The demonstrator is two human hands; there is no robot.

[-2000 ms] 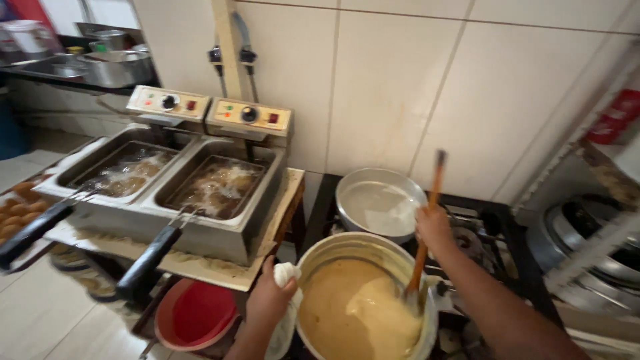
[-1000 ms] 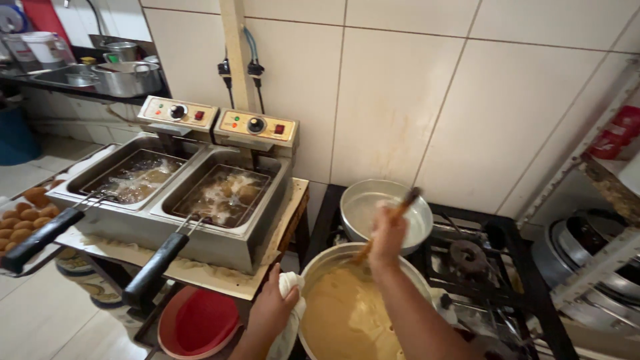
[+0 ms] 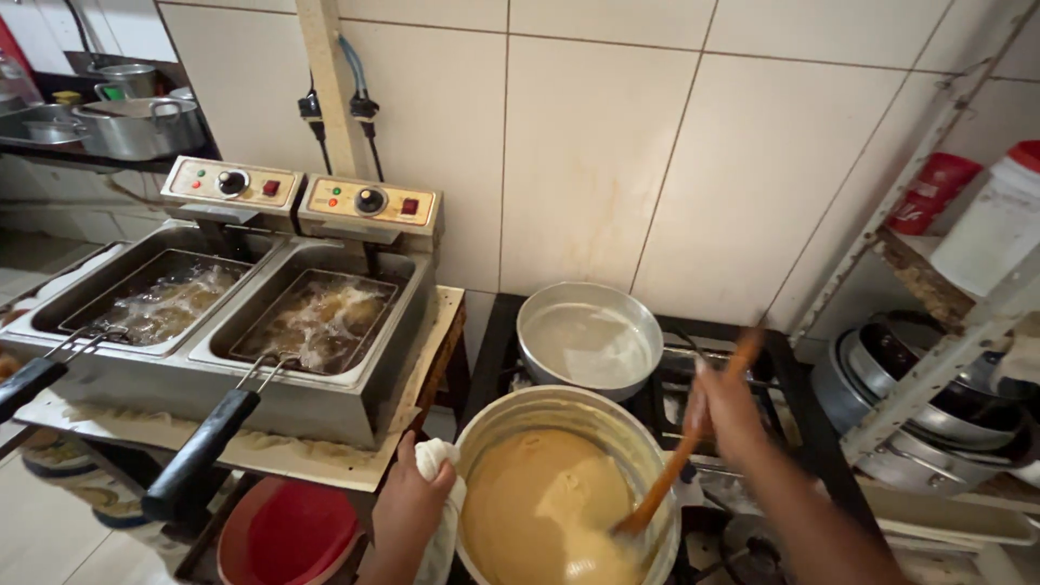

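Note:
A large metal pot (image 3: pixel 569 398) of thick tan batter (image 3: pixel 536 487) stands on the stove in front of me. My right hand (image 3: pixel 719 402) grips the upper handle of a wooden spoon (image 3: pixel 670 475), its lower end in the batter at the pot's right side; hand and spoon are motion-blurred. My left hand (image 3: pixel 414 496) holds a bunched white cloth (image 3: pixel 437 459) against the pot's left rim. Behind the pot sits a round aluminium pan (image 3: pixel 589 337) with pale, clear-looking liquid in it.
Left of the stove, a double electric fryer (image 3: pixel 325 406) bubbles around food, its black basket handles (image 3: pixel 203 455) pointing toward me. A red basin (image 3: pixel 301 532) lies below. Stacked pots (image 3: pixel 918 406) fill a shelf at right; black stove grates (image 3: pixel 751 544) surround the pot.
My right hand has swung from over the pot's far side to its right, and the spoon's lower end has moved to the right side of the batter. My left hand stays at the left rim.

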